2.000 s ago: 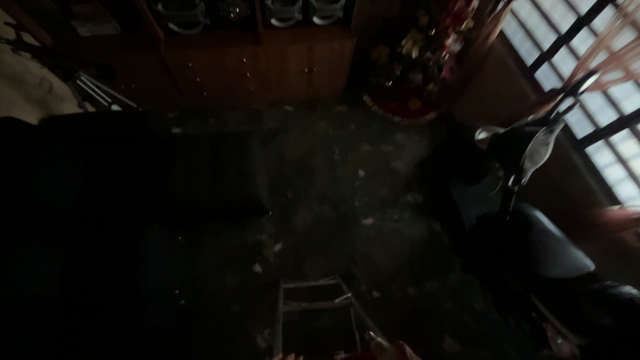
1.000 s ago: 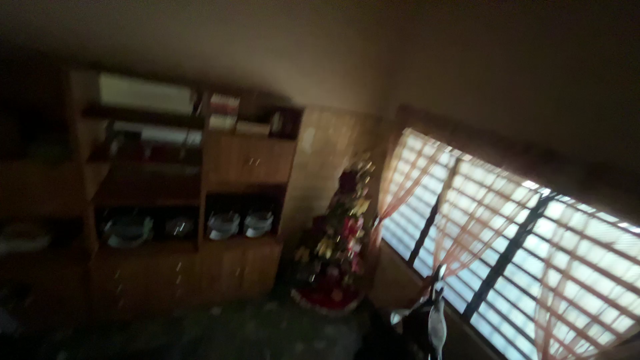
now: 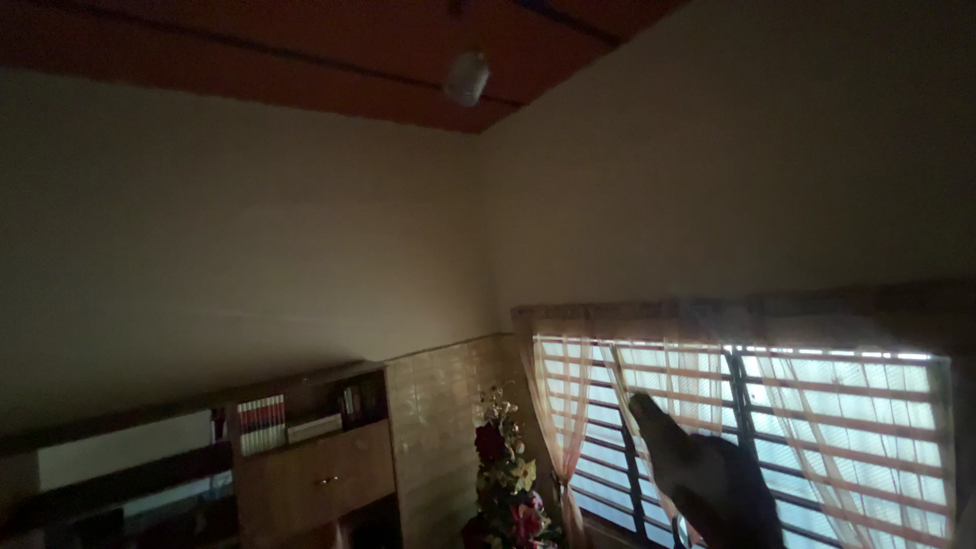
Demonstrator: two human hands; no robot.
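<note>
My right hand (image 3: 713, 484) is a dark silhouette raised in front of the window (image 3: 846, 427) at the lower right. One finger stretches up and to the left, and nothing shows in the hand. My left hand is not in view. High up near the middle, a white light bulb or lamp (image 3: 467, 78), blurred, hangs below the reddish ceiling (image 3: 328, 34). A gap of bare wall separates it from my hand.
A wooden wall unit (image 3: 316, 476) with books on its upper shelf stands at the lower left. Beside it a decorated Christmas tree (image 3: 507, 480) rises in the tiled corner. Sheer curtains (image 3: 568, 427) hang over the slatted window.
The view has swung up from the floor to the ceiling. Two seconds ago hands were at a metal frame, perhaps a ladder, at the bottom; now my right hand is up before the window.
</note>
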